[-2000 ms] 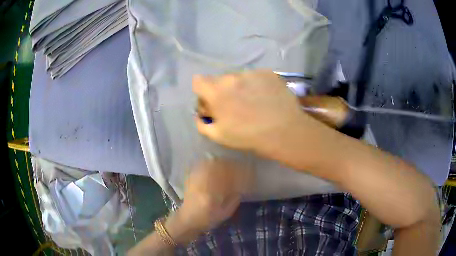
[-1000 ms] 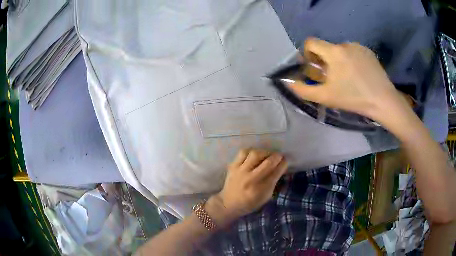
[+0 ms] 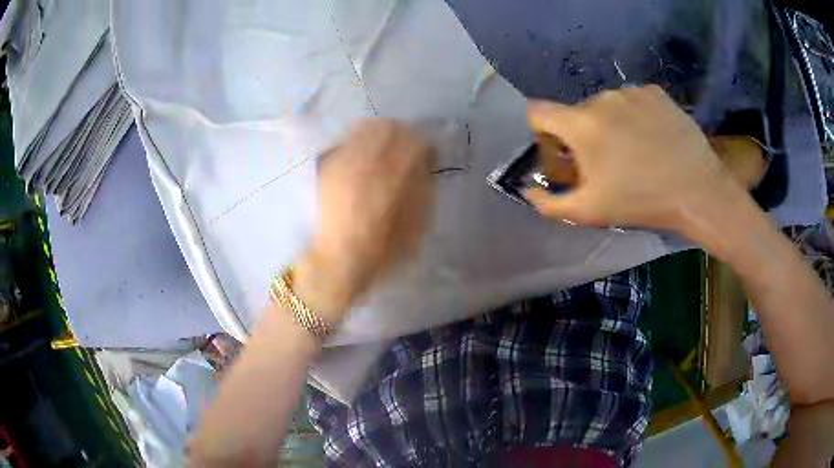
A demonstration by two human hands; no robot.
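Note:
A light grey garment panel [image 3: 494, 247] lies across the table, with stitched lines and part of a pocket outline showing. My right hand [image 3: 631, 160] is closed round the handle of the steam iron [image 3: 519, 178], whose pointed tip faces left on the panel. My left hand [image 3: 375, 196] is blurred over the middle of the panel, left of the iron, and covers most of the pocket outline. Whether its fingers pinch the cloth cannot be told.
A stack of panels [image 3: 78, 151] lies at the table's far left. Crumpled cloth [image 3: 165, 402] is below the left edge. The iron's dark hose runs at the right. A yellow cart rail [image 3: 709, 420] is at the lower right.
My left hand has moved from the panel's near edge up and left onto the pocket area. The iron has shifted slightly and stays in my right hand. The panel sits a little further left.

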